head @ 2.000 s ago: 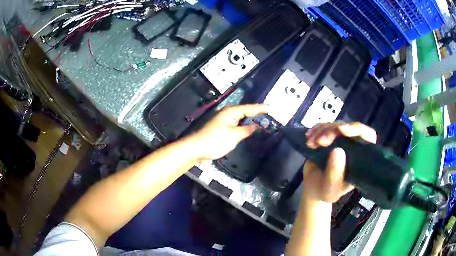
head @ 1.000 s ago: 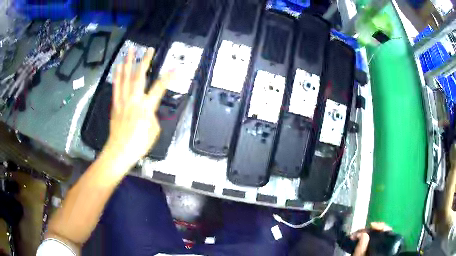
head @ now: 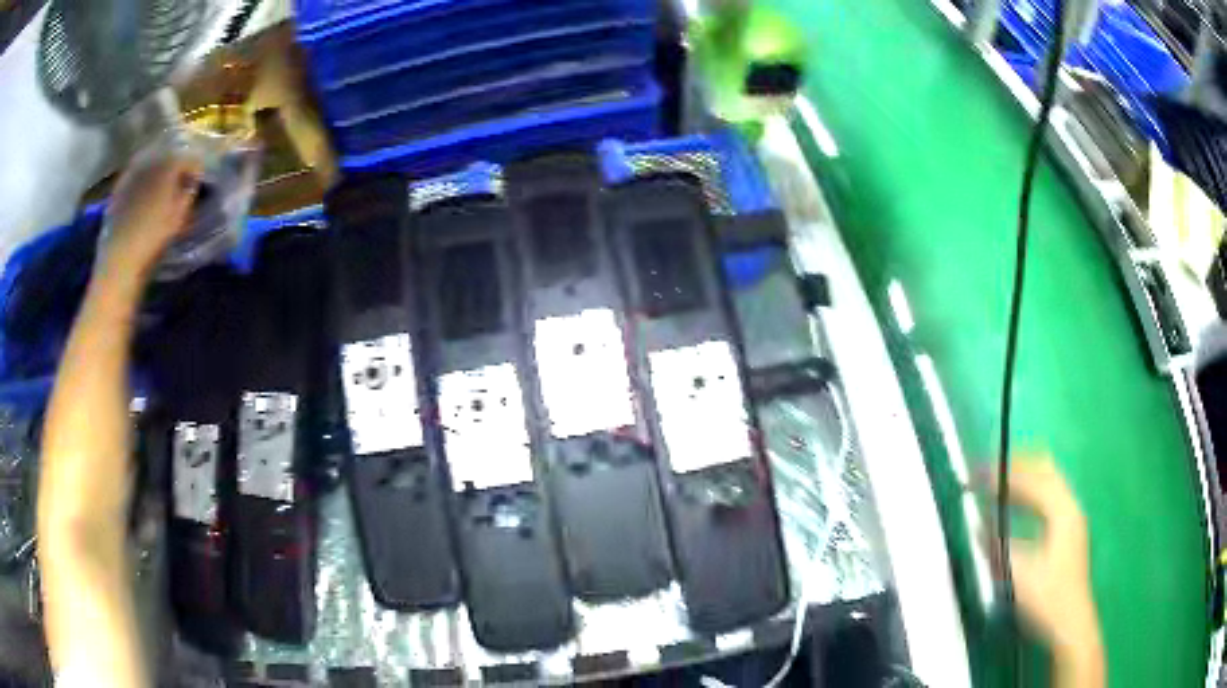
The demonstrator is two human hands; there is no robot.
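Observation:
My left hand is at the upper left, blurred, with its fingers closed on a crumpled clear plastic bag with something dark in it. My right hand is over the green conveyor at the lower right, fingers curled apart, blurred, with no tool visible in it. A black cable hangs past its fingertips. Several long black lock panels lie side by side on the bench, each with a silver-white metal plate across its middle. Small dark parts and thin red wires show beside some plates.
Blue crates are stacked behind the panels, with shallow blue bins in front of them. A fan stands at the upper left. The green conveyor runs along the right. A white cable lies at the right bench edge.
My left hand has moved from the left panels up to the plastic bag. The black screwdriver that was in my right hand is out of view. My right hand has moved up over the conveyor.

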